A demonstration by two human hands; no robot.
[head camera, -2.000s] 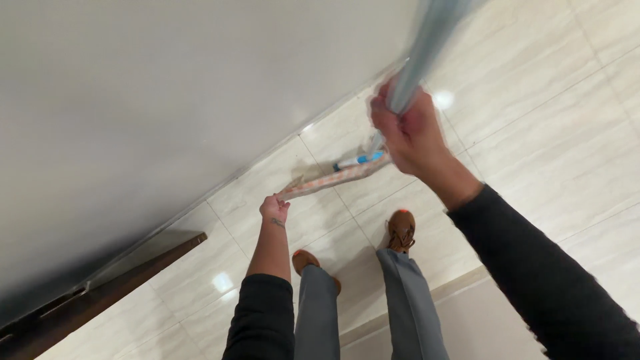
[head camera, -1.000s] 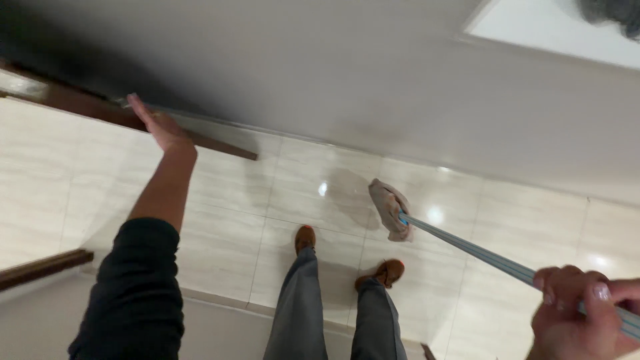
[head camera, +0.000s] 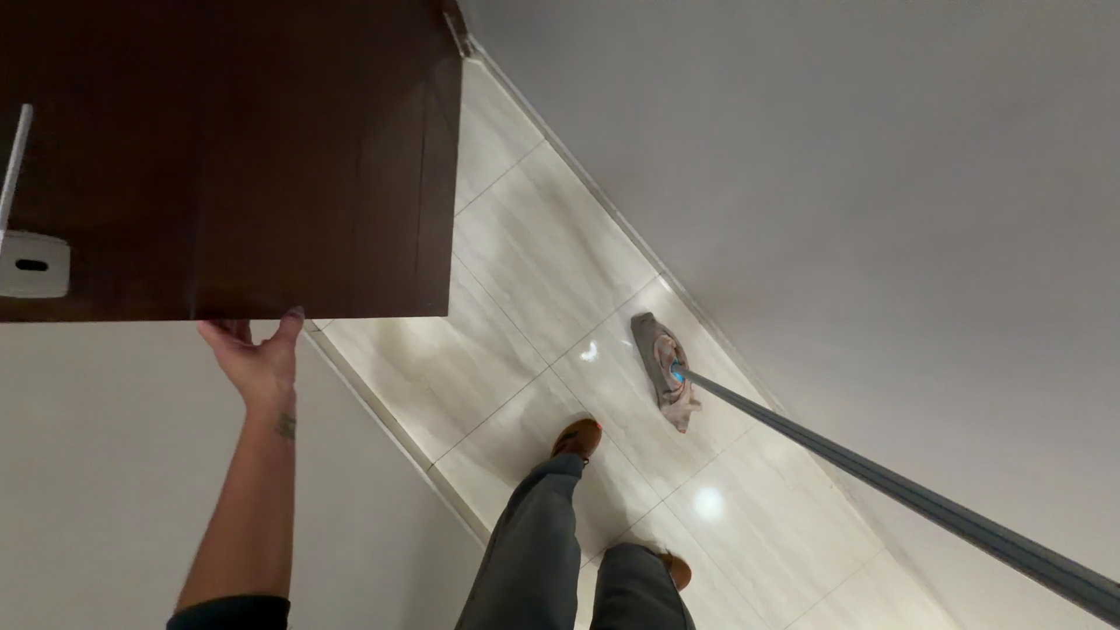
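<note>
My left hand (head camera: 258,359) has its fingers around the edge of a dark brown wooden door (head camera: 289,166), left of the middle of the view. The door bears a light metal handle with a plate (head camera: 33,264). On the tiled floor, near the base of the wall, lies a mop head wrapped in a greyish-pink cloth (head camera: 667,372), with a blue joint at its middle. From it a grey mop pole (head camera: 901,490) slants to the lower right corner and leaves the view. My right hand is out of view.
A grey wall (head camera: 831,175) with a narrow skirting edge runs along the right of the glossy tiled floor (head camera: 499,385). At the lower left stands a pale wall (head camera: 96,455) with its own skirting. My brown shoes (head camera: 577,439) stand between the two walls.
My left hand has gone from the cloth on the mop, two seconds ago, to the edge of the door. The door now spans the upper left. The view has turned strongly.
</note>
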